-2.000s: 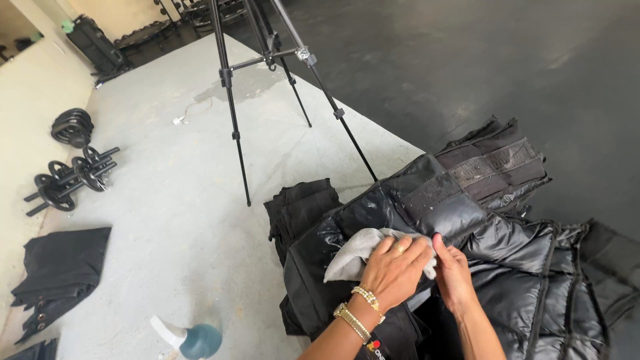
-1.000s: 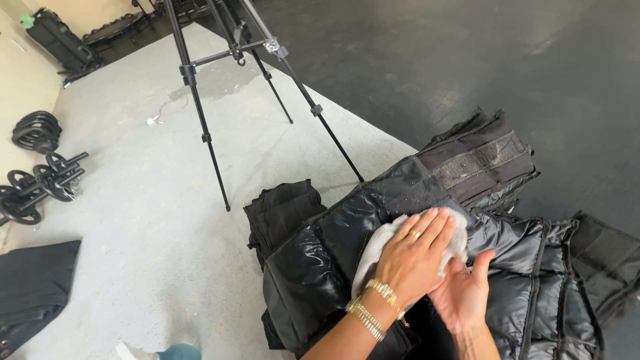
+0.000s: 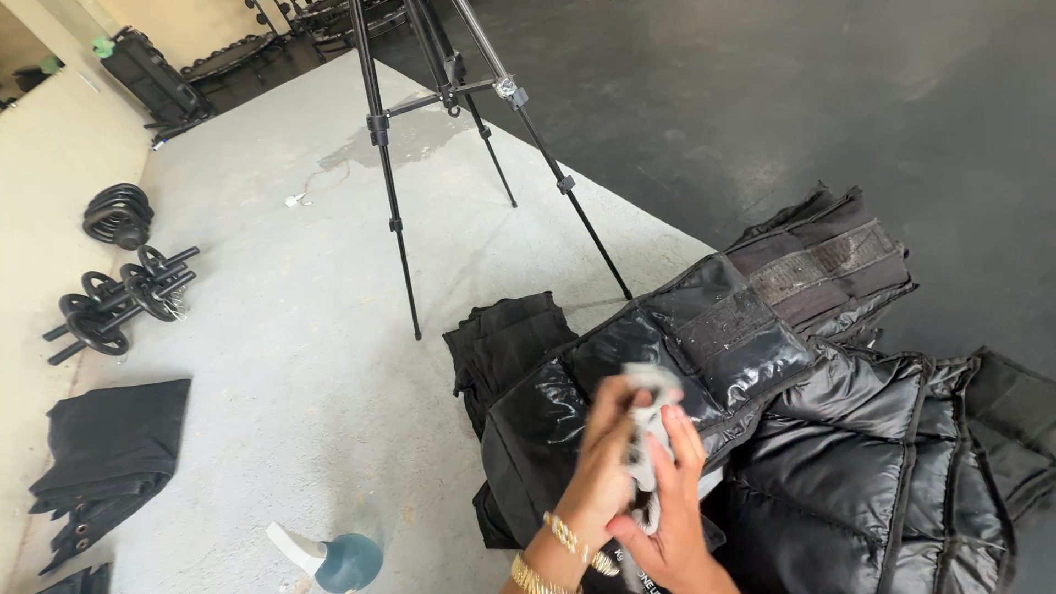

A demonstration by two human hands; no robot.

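Note:
Between my left hand (image 3: 606,462) and my right hand (image 3: 681,487) is a bunched light grey cloth (image 3: 648,445), blurred by motion. Both hands are on it, the left with gold bracelets at the wrist. They are over a shiny black padded wrap (image 3: 536,412) with a rough, worn hook-and-loop strip (image 3: 719,326). To its right lies a quilted black padded piece (image 3: 833,462), and behind it another black wrap (image 3: 825,264) with a worn strip. Folded black fabric (image 3: 507,338) shows at the left of the pile.
A black tripod (image 3: 396,206) stands behind the pile. On the floor are a spray bottle (image 3: 352,563) with a white nozzle, folded black fabric with eyelets (image 3: 120,437), barbells with weight plates (image 3: 124,301) and a stack of plates (image 3: 118,214). A black case (image 3: 157,78) leans at the back wall.
The cloth was spread flat on the shiny black wrap under my left hand; now it is bunched between both hands, which have come together.

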